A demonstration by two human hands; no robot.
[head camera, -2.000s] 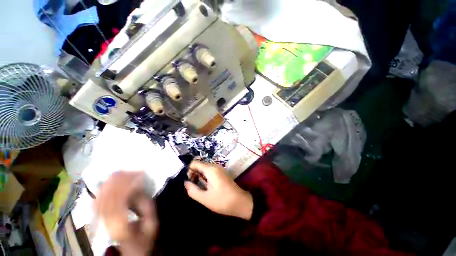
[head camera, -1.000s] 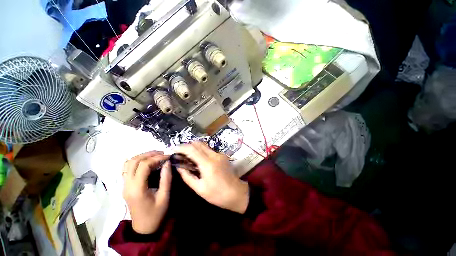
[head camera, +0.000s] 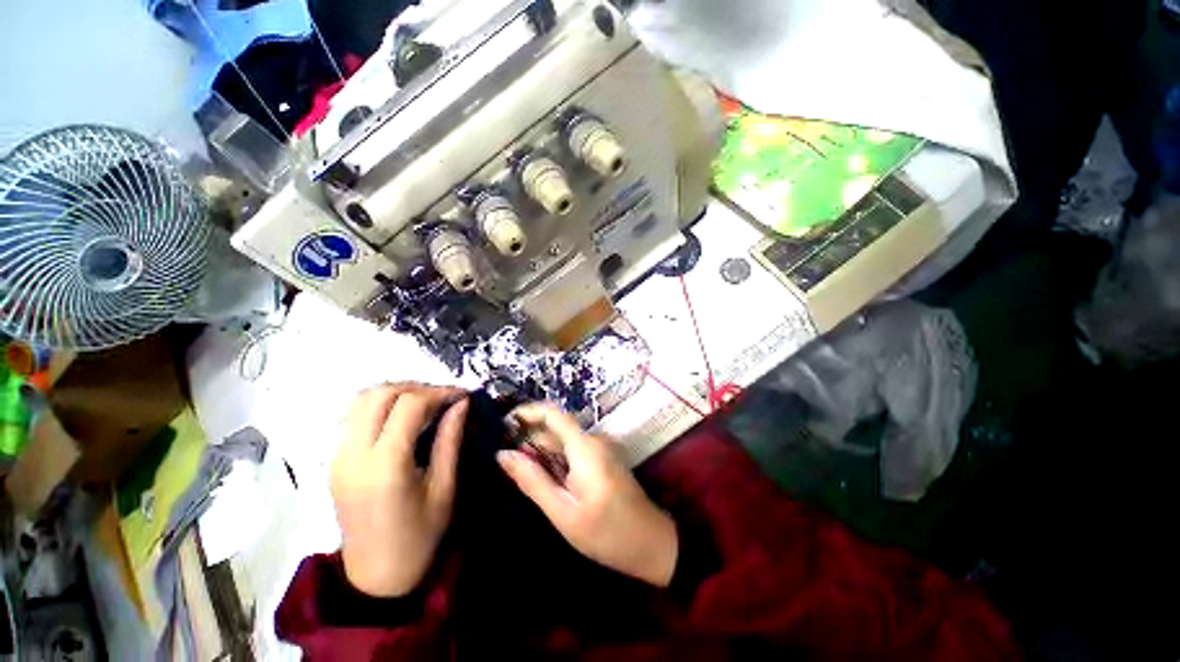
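Observation:
A black fabric piece (head camera: 481,453) hangs between my hands in front of the overlock machine (head camera: 518,168). My left hand (head camera: 399,485) pinches its upper left edge between thumb and fingers. My right hand (head camera: 589,498) is at its right edge, fingers curled around something small and dark that looks like thread snips (head camera: 541,453). The lower part of the fabric merges with the dark clothing and lap. White fabric (head camera: 317,369) lies left of the machine, partly behind my left hand. The presser foot area is hard to make out.
Black-and-white trimmings (head camera: 550,369) lie beside the foot. Red thread (head camera: 720,395) is tangled at the table's right side. Patterned green cloth (head camera: 809,168) lies on the right. A desk fan (head camera: 106,259) stands at left. A grey plastic bag (head camera: 893,388) hangs below the table edge.
My left hand has come from the white fabric at lower left to the black piece beside my right hand. Since one second ago the hands have moved slightly apart, showing black fabric between them.

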